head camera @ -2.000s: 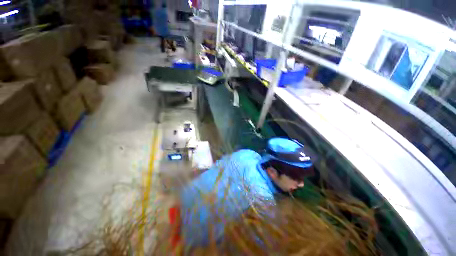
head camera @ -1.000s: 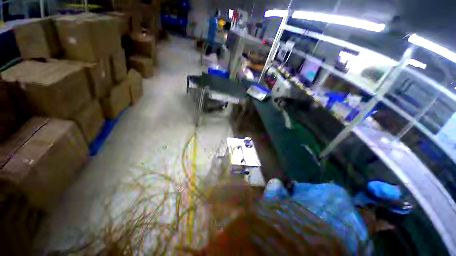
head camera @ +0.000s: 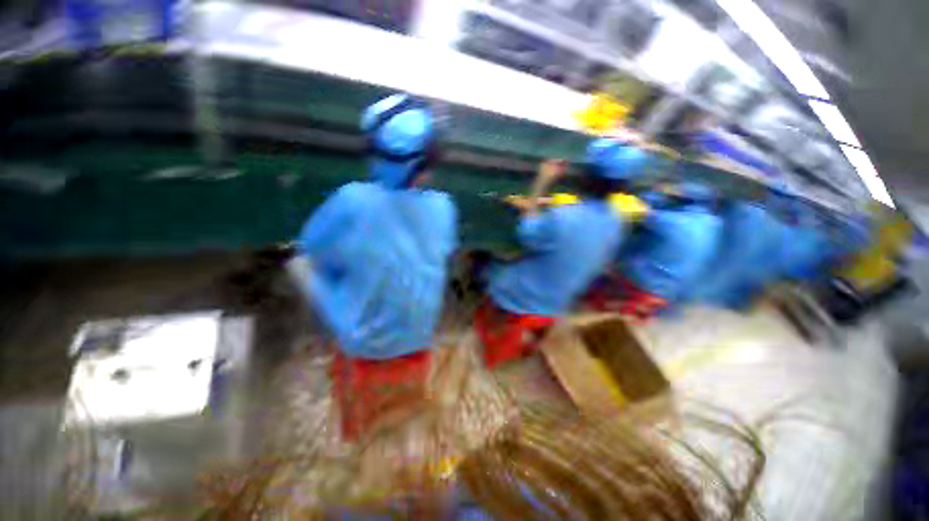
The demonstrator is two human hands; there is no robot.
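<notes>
Neither my left hand nor my right hand is in view. The picture is blurred. Nearest in front, a person in a light blue smock [head camera: 382,267] and blue cap sits on a red stool [head camera: 382,392], back to me, at the green conveyor bench [head camera: 244,209]. A second person in blue [head camera: 570,254] sits to the right with a raised hand near small yellow pieces [head camera: 562,200]. An open brown carton [head camera: 581,371] with something yellow inside stands on the floor behind the workers.
A white plate fixture with black parts [head camera: 146,366] stands at the lower left. More workers in blue sit in a row to the right. A yellow pile [head camera: 603,114] lies on the white raised surface [head camera: 448,83]. Brown strands cover the lower middle.
The view has swung to the right, from the aisle and stacked boxes to the row of seated workers. The white fixture now shows at the lower left. No hand of mine has appeared.
</notes>
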